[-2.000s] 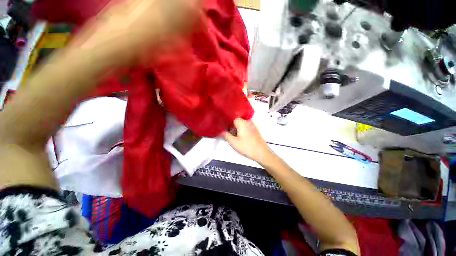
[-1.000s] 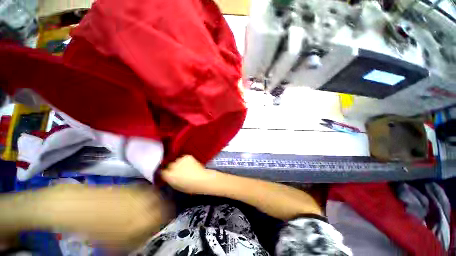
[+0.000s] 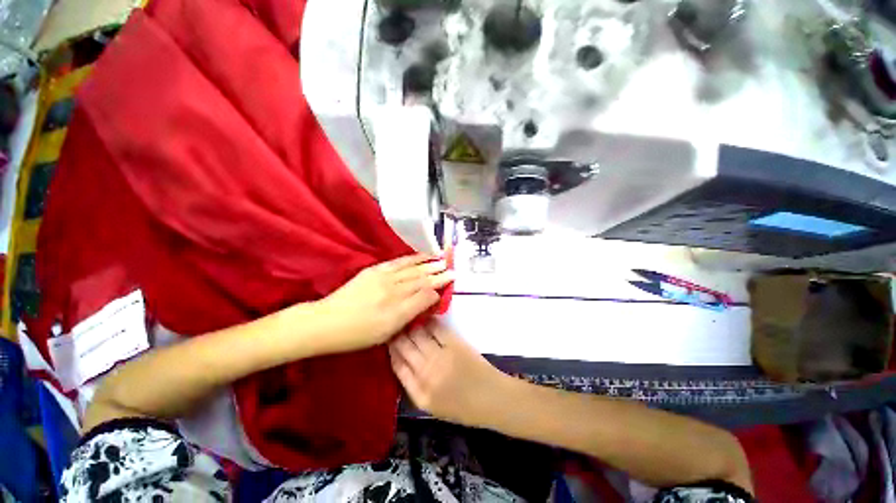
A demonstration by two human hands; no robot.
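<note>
The red garment [image 3: 226,167] lies to the left of the sewing machine head [image 3: 609,108] and hangs over the front table edge towards my lap. My left hand [image 3: 388,300] lies on the garment, its fingers at a red edge beside the presser foot area [image 3: 481,246]. My right hand [image 3: 432,365] is just below it, its fingers holding the same red edge. The two hands nearly touch. Whether the cloth is under the foot cannot be told. A white label [image 3: 101,337] shows on the cloth at the left.
Red and blue snips or a pen [image 3: 683,291] lie right of the needle. A brown open box [image 3: 820,326] stands at the right. A dark ruler strip [image 3: 629,386] runs along the front edge. A yellow holder [image 3: 29,206] stands at the far left. The control panel [image 3: 776,206] is lit.
Both hands have come up from the lap side to the needle area, with the garment's edge. The garment is now spread at the left, and the machine head appears closer.
</note>
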